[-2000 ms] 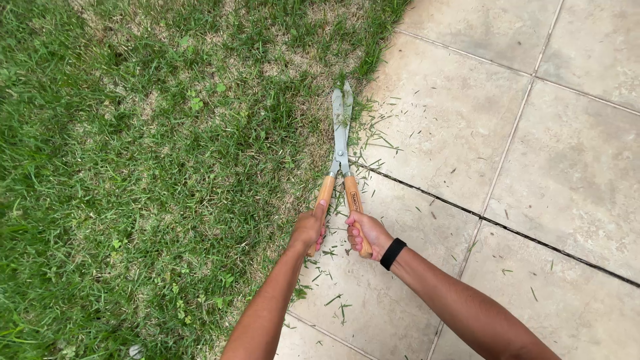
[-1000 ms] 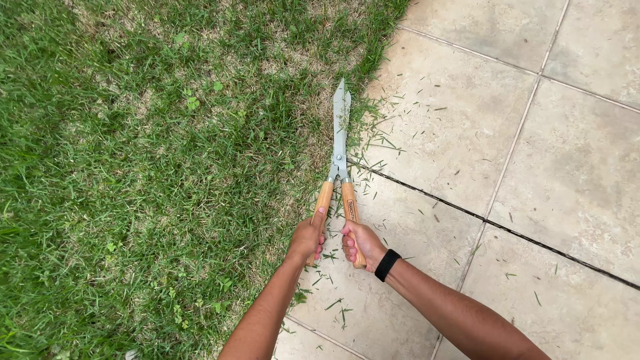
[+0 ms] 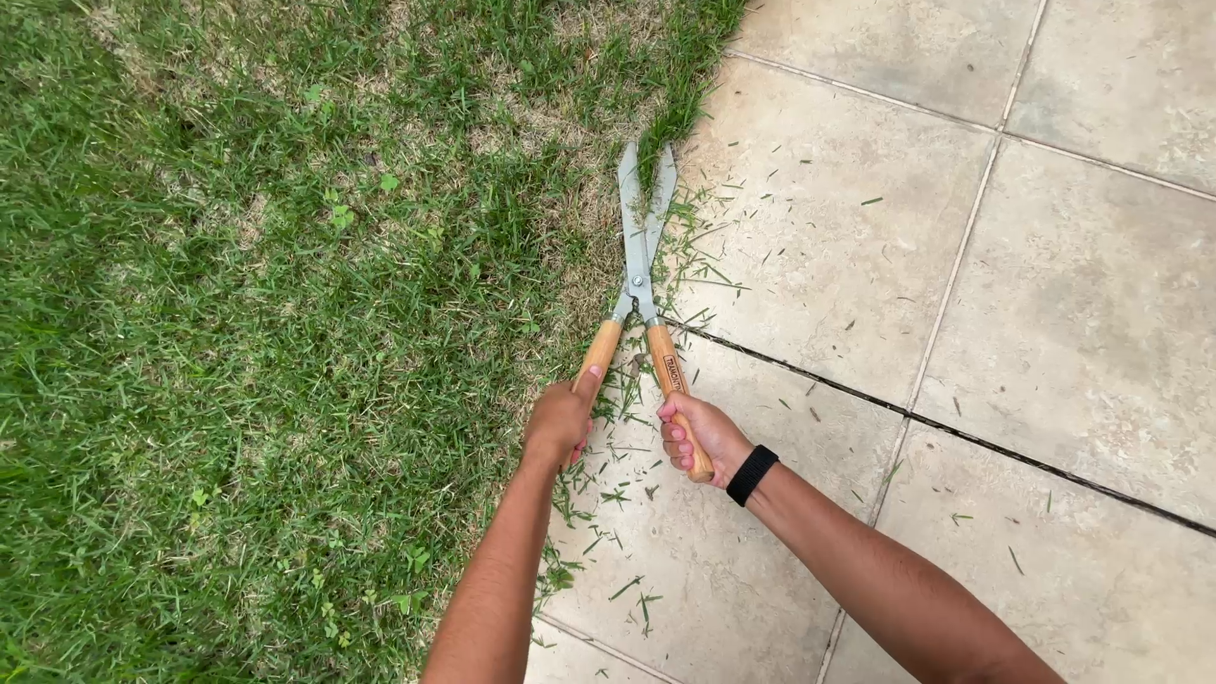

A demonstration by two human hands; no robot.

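Both my hands hold a pair of hedge shears (image 3: 638,282) by their wooden handles. My left hand (image 3: 560,421) is closed around the left handle, and my right hand (image 3: 701,437), with a black band at the wrist, grips the right one, which bears the maker's name Tramontina in part. The metal blades are parted in a narrow V, pointing away from me, with green grass blades (image 3: 654,157) between their tips. They lie along the border where the lawn (image 3: 380,313) meets the tiled paving (image 3: 817,218).
Cut grass clippings (image 3: 627,587) are scattered over the tiles near the lawn's edge. A dark joint (image 3: 807,373) runs across the paving to the right, and paler grout lines (image 3: 959,249) cross it. Dry, straw-coloured patches show in the lawn.
The shears' blades were nearly together one second ago and are now spread, with the handles farther apart. Both hands still hold the same handles.
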